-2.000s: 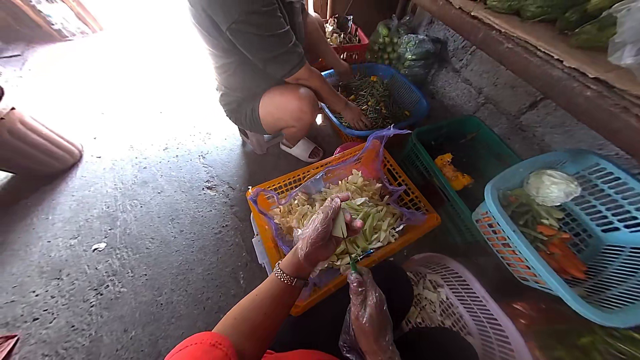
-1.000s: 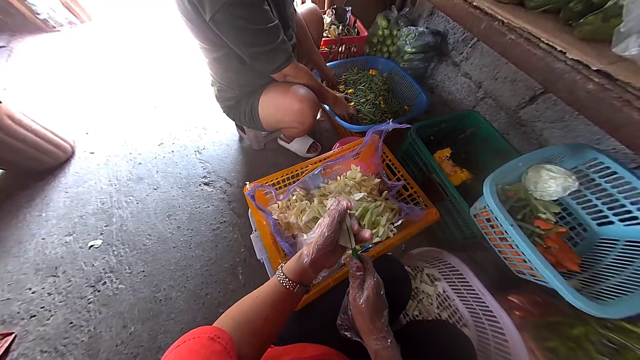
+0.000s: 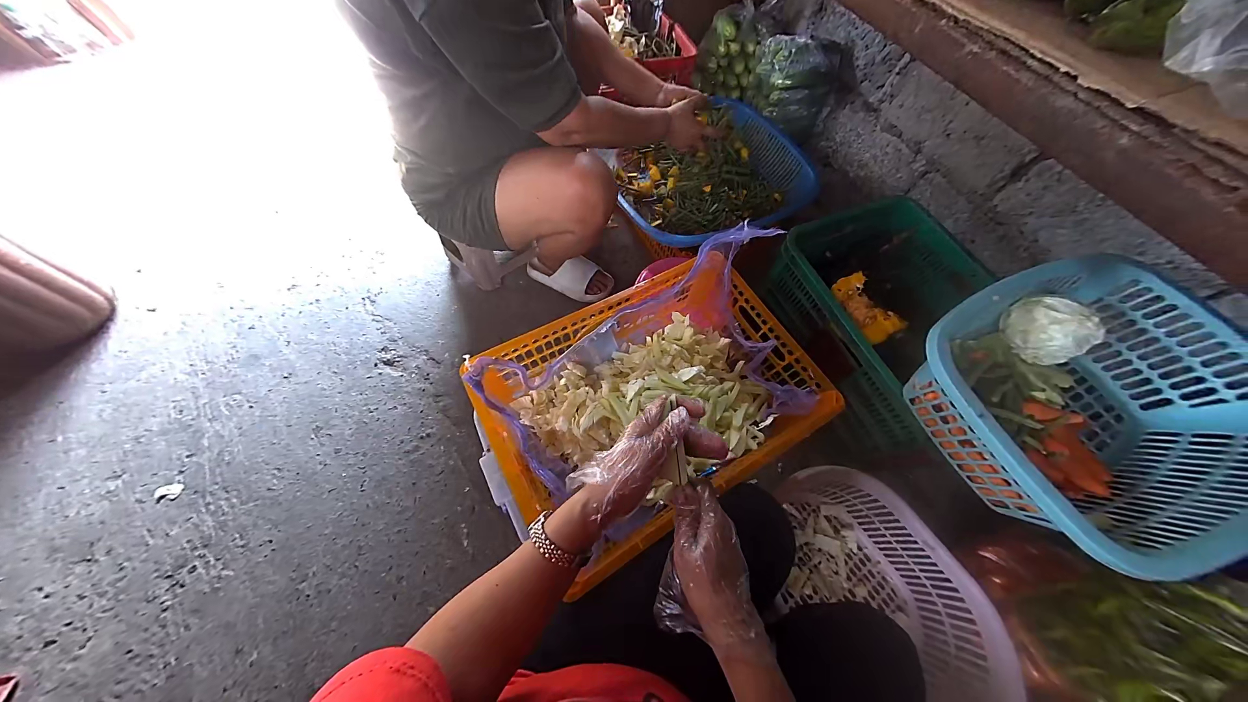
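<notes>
Clear plastic gloves cover both hands. My left hand [image 3: 643,453], with a metal watch at the wrist, holds a pale vegetable piece [image 3: 673,473] over the near edge of an orange plastic crate [image 3: 807,405]. A purple mesh [image 3: 517,414] lines that crate, under a heap of pale cut vegetable strips [image 3: 648,375]. Just right of and below it, my right hand [image 3: 707,546] grips a small knife [image 3: 682,458], its thin blade against the piece. The handle is mostly hidden by my fingers. A pale pink basket [image 3: 960,585] with white cut pieces stands beside my knees.
Another person [image 3: 497,117] crouches ahead, hands in a blue basket [image 3: 795,185] of green and yellow vegetables. A green crate [image 3: 858,390] holds orange pieces. At right, a light blue basket [image 3: 1063,526] holds carrots, greens and a wrapped round item. A block wall [image 3: 975,146] runs behind.
The other person's hands have lifted from the vegetables in the blue basket and come together over it. My hands stay together above the crate's near edge, with the piece and the knife.
</notes>
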